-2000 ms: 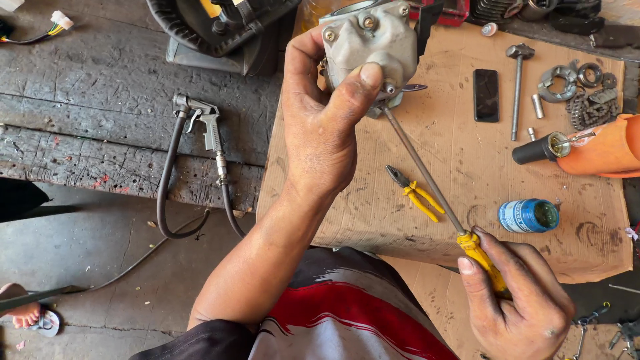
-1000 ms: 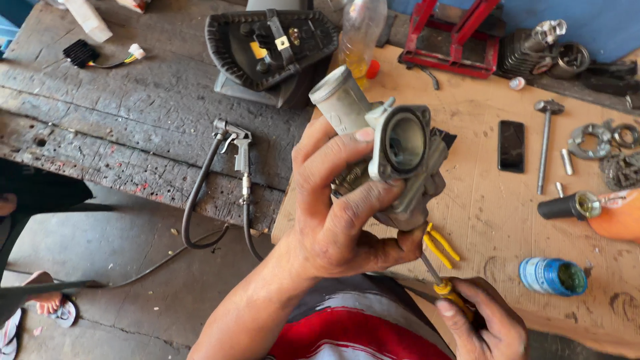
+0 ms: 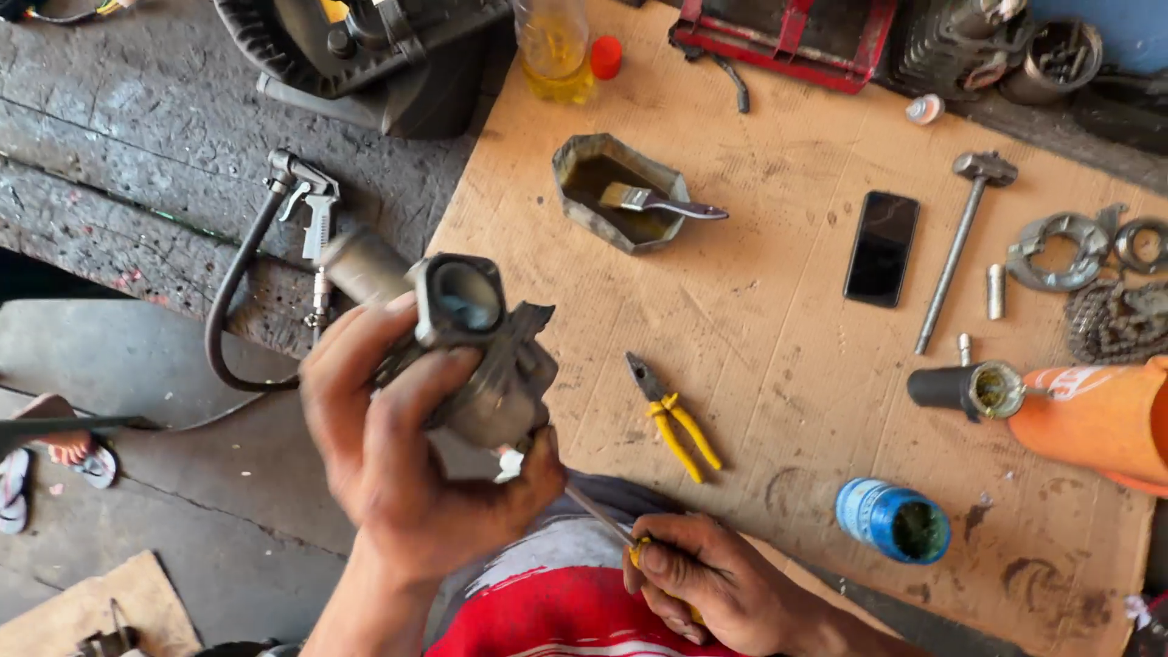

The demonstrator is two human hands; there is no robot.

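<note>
A grey metal carburetor (image 3: 488, 392) is gripped in my left hand (image 3: 411, 438), its round bore facing up toward me. My right hand (image 3: 703, 579) holds a screwdriver (image 3: 598, 511) by its yellow handle, low in front of my body. The shaft points up and left toward the carburetor's underside; whether the tip touches it is hidden by my left thumb. Yellow-handled pliers (image 3: 672, 415) lie on the cardboard just right of the carburetor. Beyond them a cut-open container (image 3: 584, 214) holds dark liquid and a paintbrush (image 3: 657, 201).
On the cardboard (image 3: 776, 365) lie a phone (image 3: 881, 248), a hammer (image 3: 954, 246), a blue jar (image 3: 892, 520), an orange container (image 3: 1095, 420) and a chain (image 3: 1118, 319). A bottle of yellow liquid (image 3: 555, 55) stands at the back. An air blow gun (image 3: 315, 205) with its hose rests on the wooden bench.
The carburetor has been turned over in my left hand and moved lower, so its bore now shows. My right hand has moved lower and nearer my body with the screwdriver.
</note>
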